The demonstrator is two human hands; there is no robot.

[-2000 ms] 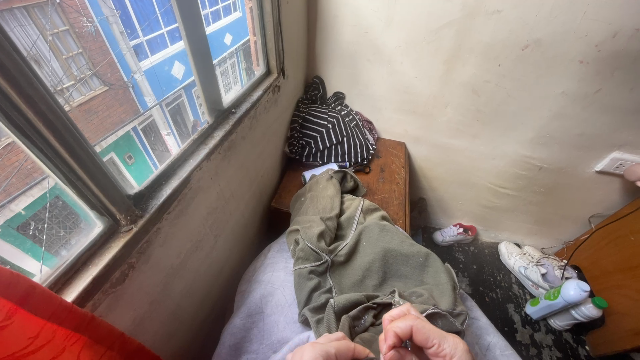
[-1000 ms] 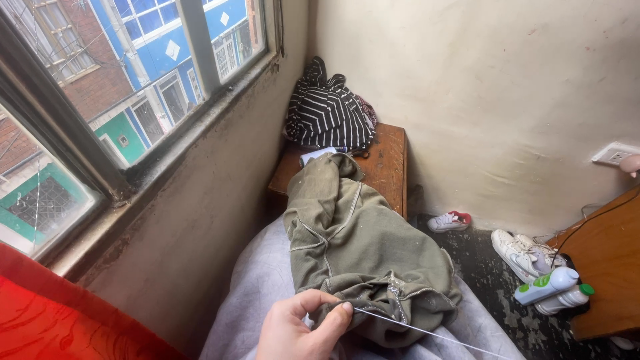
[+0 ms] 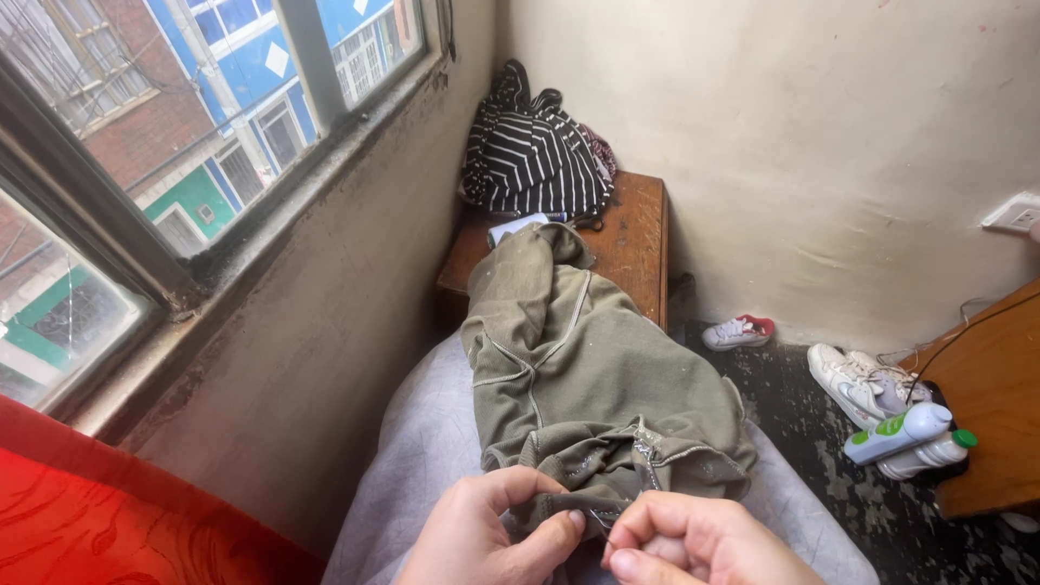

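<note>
An olive-green garment (image 3: 601, 366) with pale overlocked seams lies over a grey cloth cover (image 3: 422, 414), its far end on a wooden table. My left hand (image 3: 496, 528) pinches the garment's near edge between thumb and fingers. Close to its right, my right hand (image 3: 691, 540) has thumb and fingers closed on what looks like a sewing needle (image 3: 600, 518), thin and only partly visible at the fabric edge. The thread is hard to make out now.
A striped black-and-white cloth (image 3: 540, 154) rests on the wooden table (image 3: 642, 236). Windows (image 3: 236, 106) and a red curtain (image 3: 106, 504) are at left. On the floor at right are white shoes (image 3: 845, 382), a small shoe (image 3: 738, 332) and plastic bottles (image 3: 898, 433) beside wooden furniture (image 3: 1003, 406).
One second ago only my left hand showed, with a pale thread stretched from the cloth to the lower right. My right hand is back in view beside the left at the garment's edge.
</note>
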